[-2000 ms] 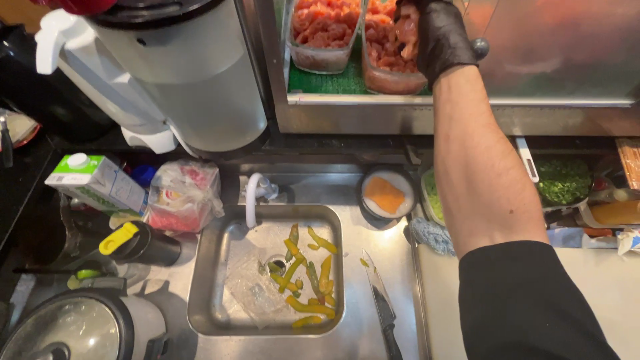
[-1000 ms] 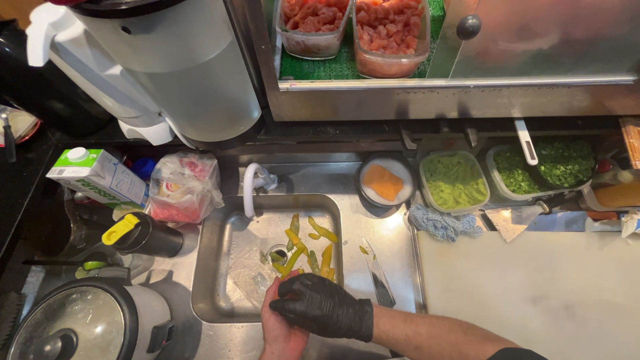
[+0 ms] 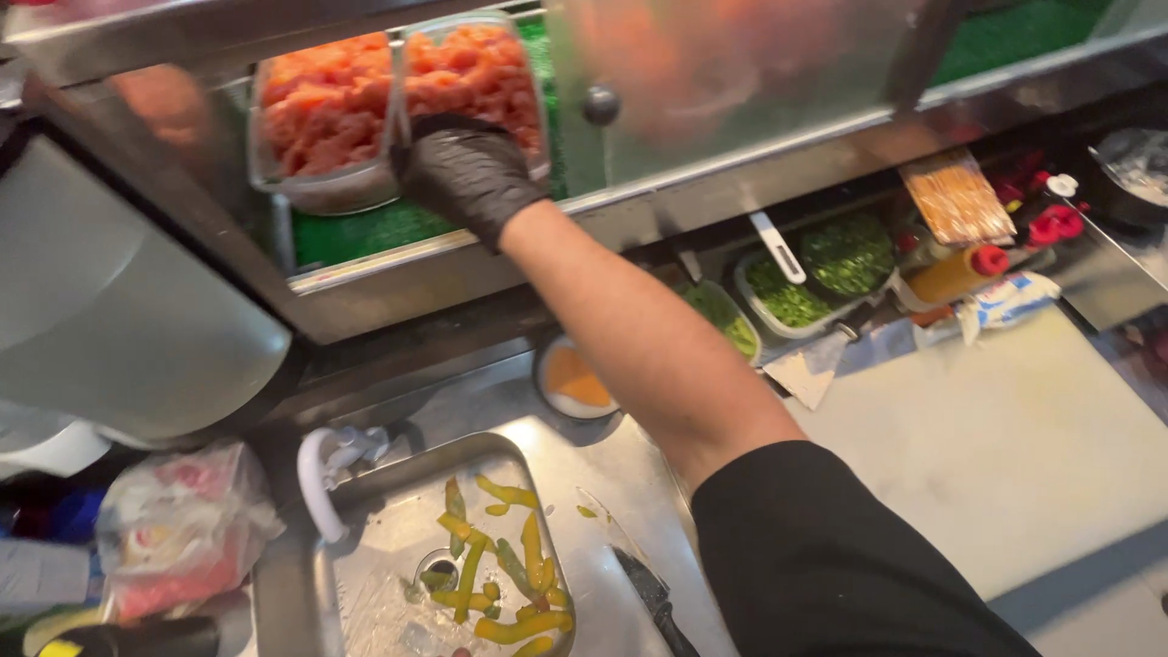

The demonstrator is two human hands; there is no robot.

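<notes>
My right hand (image 3: 465,173), in a black glove, reaches into the display case at the front edge of the right clear tub of diced orange-pink fish (image 3: 474,82). Its fingers are hidden, so I cannot tell whether they grip the tub or its contents. Directly left stands a second tub of the same diced fish (image 3: 327,109). My left hand is not clearly seen; only a small fingertip-like spot shows at the bottom edge over the sink. Green and yellow pepper strips (image 3: 470,575) lie in the steel sink (image 3: 493,447) beside clear plastic film (image 3: 383,616).
A knife (image 3: 652,593) lies right of the sink, near a white cutting board (image 3: 967,438). Behind are a cup with an orange sponge (image 3: 577,379), herb tubs (image 3: 789,297) and a sauce bottle (image 3: 958,274). A curved white faucet (image 3: 315,484) and a bagged package (image 3: 187,529) stand left.
My gloved right hand has moved from above the sink, where it touched my bare left hand, up to the right fish tub. The view has shifted and tilted strongly.
</notes>
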